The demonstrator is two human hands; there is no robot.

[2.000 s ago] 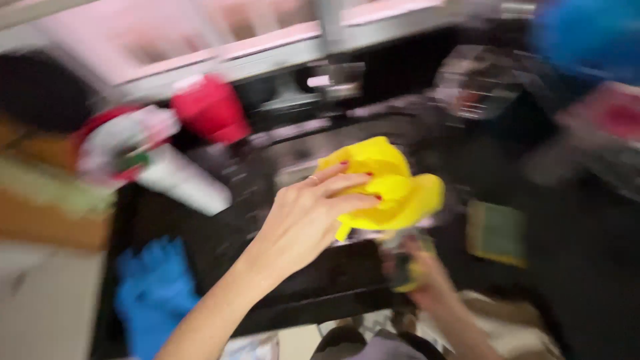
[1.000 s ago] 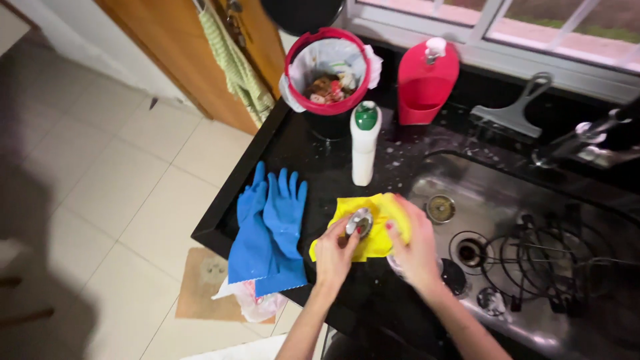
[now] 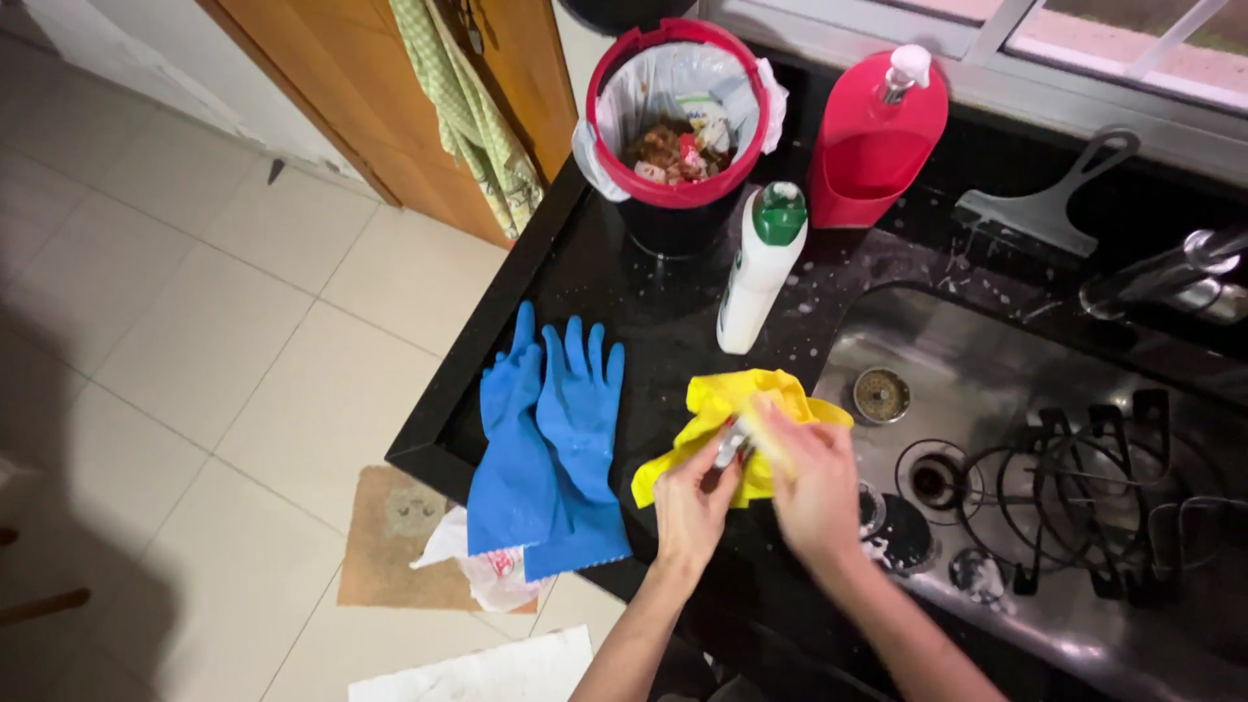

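My left hand (image 3: 694, 502) pinches a small silvery metal part (image 3: 731, 445) between thumb and fingers. Beside it my right hand (image 3: 809, 468), blurred, holds something yellowish against that part; it may be a sponge, but its shape is smeared. Beneath both hands a yellow cloth or glove (image 3: 673, 468) lies crumpled on the black counter by the sink. A pair of blue rubber gloves (image 3: 577, 444) lies to the left. A white bottle with a green cap (image 3: 765, 268) stands behind my hands.
A red-rimmed waste bin (image 3: 603, 146) and a red soap dispenser (image 3: 868, 156) stand at the back, near a grey squeegee (image 3: 1058, 200). Black burner grates (image 3: 1082, 487), a strainer (image 3: 881, 395) and burner caps (image 3: 902, 534) lie in the steel sink (image 3: 936, 327). The counter's raised edge (image 3: 487, 341) runs along the left.
The view has swung left since the oldest frame. There, my left hand was on the yellow item; a second ago and now it holds the metal part. My right hand has moved in over that part.
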